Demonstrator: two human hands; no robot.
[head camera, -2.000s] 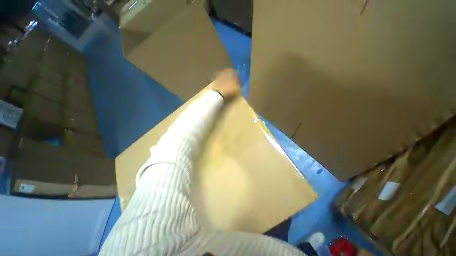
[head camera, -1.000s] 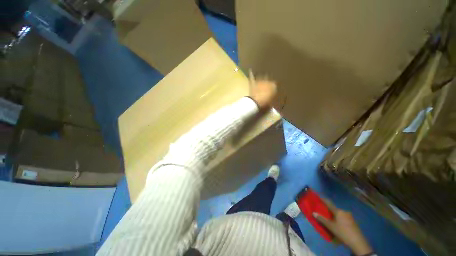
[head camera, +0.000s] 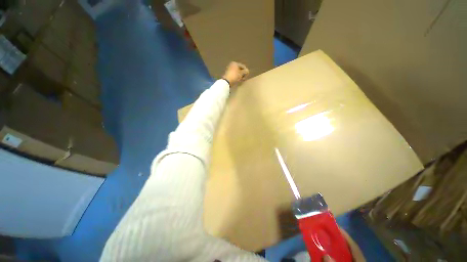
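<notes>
A large brown cardboard box (head camera: 256, 174) stands right in front of me, its closed top facing up. Shiny clear packing tape (head camera: 315, 125) shows as white glare on the top. My left hand (head camera: 236, 73) is at the box's far left edge, fingers curled; what they touch is unclear. My right hand (head camera: 353, 248), partly cut off by the bottom edge, holds the red tape gun (head camera: 325, 235). The gun's metal front end is over the near edge of the box, with a thin bright line running forward from it.
A large brown carton panel (head camera: 409, 66) rises at the right. Another carton (head camera: 235, 30) stands beyond the box. Brown-wrapped bales (head camera: 440, 199) are at lower right, stacked cartons (head camera: 46, 97) at left, a white panel (head camera: 41, 192) at lower left. The floor (head camera: 143, 77) is blue.
The box has turned and sits further right in view. My left hand has moved from its right side to the far left edge. The tape gun has come up from beside my legs onto the box.
</notes>
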